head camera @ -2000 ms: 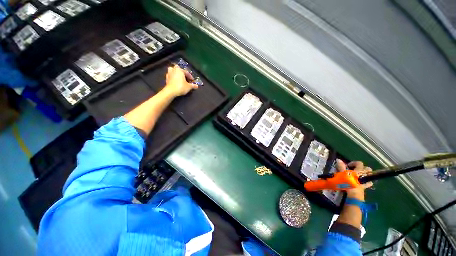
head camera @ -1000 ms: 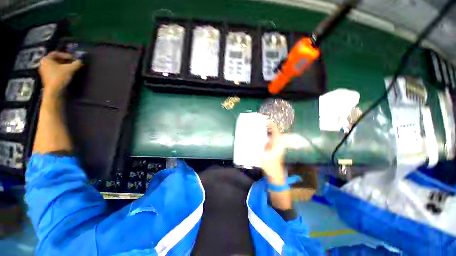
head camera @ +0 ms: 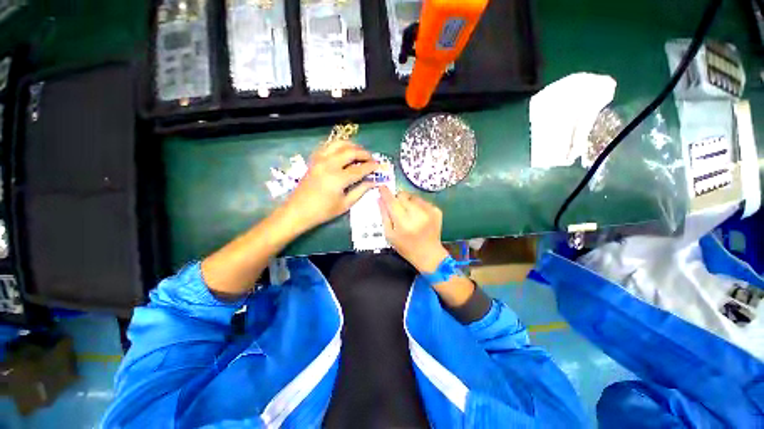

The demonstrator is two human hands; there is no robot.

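A silver-white phone mid-frame [head camera: 369, 222] lies upright on the green mat at the bench edge in front of me. A small blue circuit board [head camera: 381, 177] is at its far end. My left hand [head camera: 331, 182] reaches in from the left, its thumb and fingers pinching at the board. My right hand [head camera: 413, 224] is at the frame's right side with its fingertips on the far end beside the board. My fingers hide part of the board and the frame's upper part.
A round screw dish [head camera: 438, 152] is right of the frame. Tan strips [head camera: 342, 132] and small white pieces [head camera: 287, 175] lie left. Behind are a phone tray [head camera: 503, 84] and a hanging orange screwdriver [head camera: 442, 46]. A dark tray [head camera: 80, 184], white paper [head camera: 563, 121] and black cable [head camera: 624, 134] flank the mat.
My left hand has come from the dark tray to the centre. The phone mid-frame now lies at the bench edge and both hands meet at its far end. Small white pieces now lie on the mat.
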